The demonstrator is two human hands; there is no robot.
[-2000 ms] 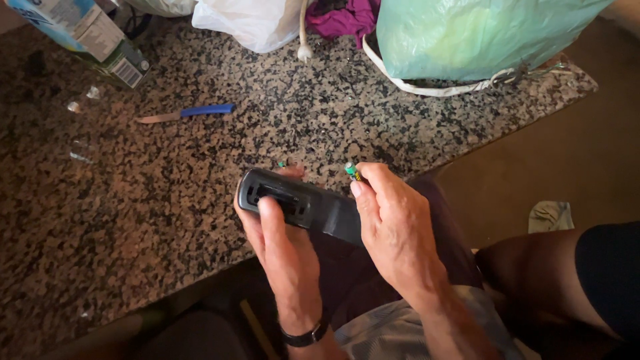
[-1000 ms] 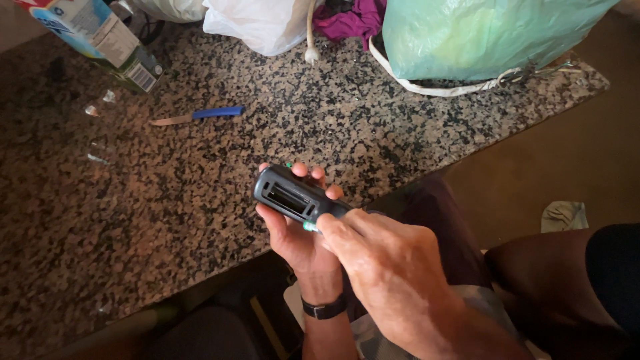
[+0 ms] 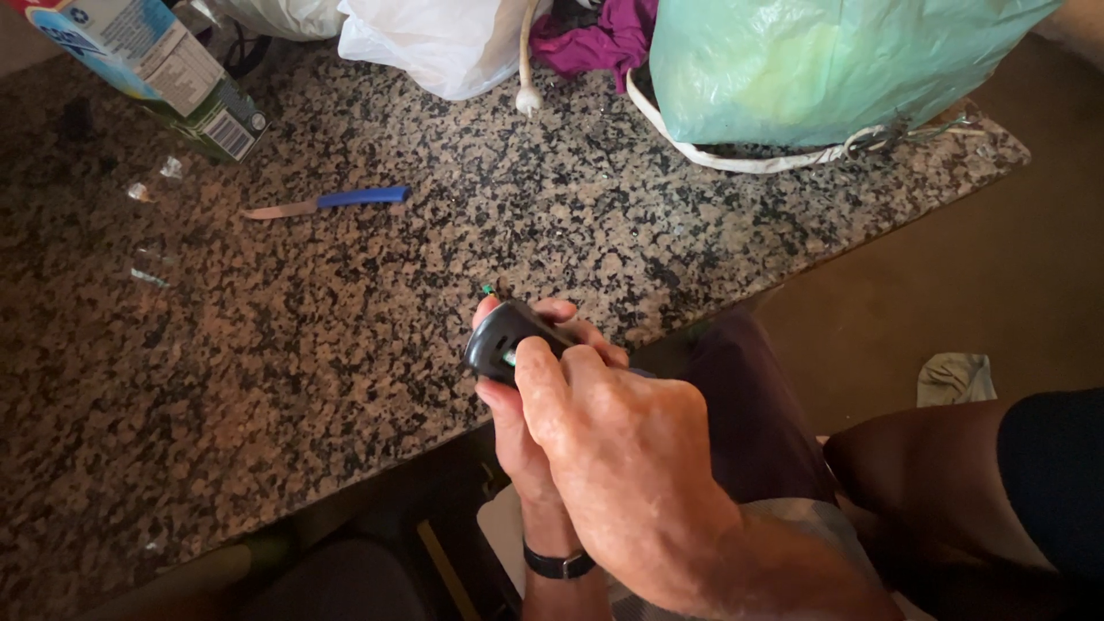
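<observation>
My left hand [image 3: 522,440], with a black watch on its wrist, holds a dark handheld device [image 3: 496,341], probably a remote control, from below and around its sides. My right hand [image 3: 625,431] lies over the device, its fingertips pressing at the open battery compartment. A bit of a green and silver battery [image 3: 511,356] shows in the compartment beside my right index finger; the rest is covered by the fingers. Just past my left fingertips a small green object [image 3: 488,290] shows, perhaps the end of another battery on the granite countertop [image 3: 362,345].
A small knife with a blue handle [image 3: 362,197] lies on the countertop, near bits of clear wrapping [image 3: 149,278]. A carton [image 3: 185,78], a white plastic bag [image 3: 440,43], a purple cloth [image 3: 604,39], a white strap [image 3: 733,162] and a green plastic bag [image 3: 828,69] stand along the back.
My right hand has brought a green battery from beside the device to its compartment, and its fingers now cover most of the opening. My left hand still holds the device, now turned differently.
</observation>
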